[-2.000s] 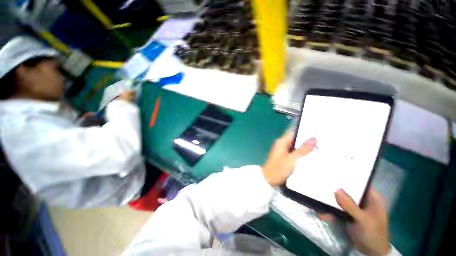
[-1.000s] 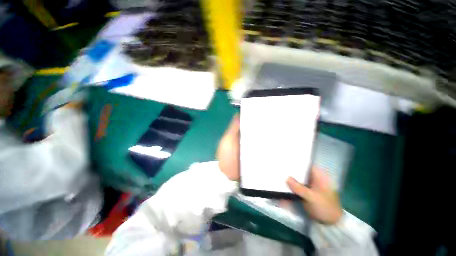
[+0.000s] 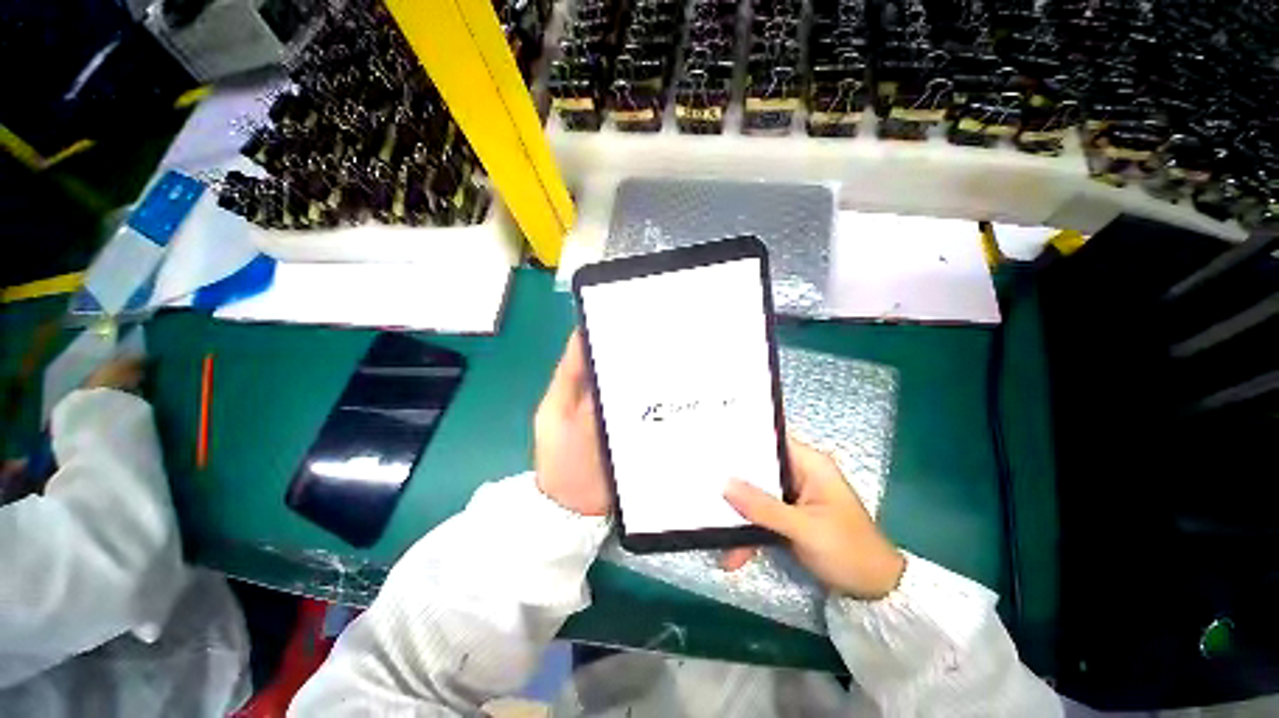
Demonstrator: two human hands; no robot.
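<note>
A black-bordered tablet [image 3: 683,365] is held up over the mat, its screen lit white with a small dark logo at the middle. My left hand [image 3: 572,438] grips its left edge, with the fingers hidden behind it. My right hand [image 3: 830,522] grips its lower right edge, with the thumb on the lower screen. A silvery bubble wrap bag [image 3: 846,421] lies flat on the mat behind and below the tablet, partly covered by it and my right hand. A glossy unlit black slab [image 3: 376,438] lies on the mat to the left.
Bubble-wrapped slabs [image 3: 800,232] lie at the back on white board [image 3: 915,274], by a foam tray [image 3: 898,175] of binder clips. A yellow post [image 3: 491,126] stands behind. An orange stick [image 3: 206,410] is at left. A person's sleeve [image 3: 105,484] is far left; a black machine [image 3: 1164,463] is right.
The view has swung right, so the bench things sit further left. The tablet, still in both hands, is turned more upright, and its logo is now sharp. My left thumb has left the screen.
</note>
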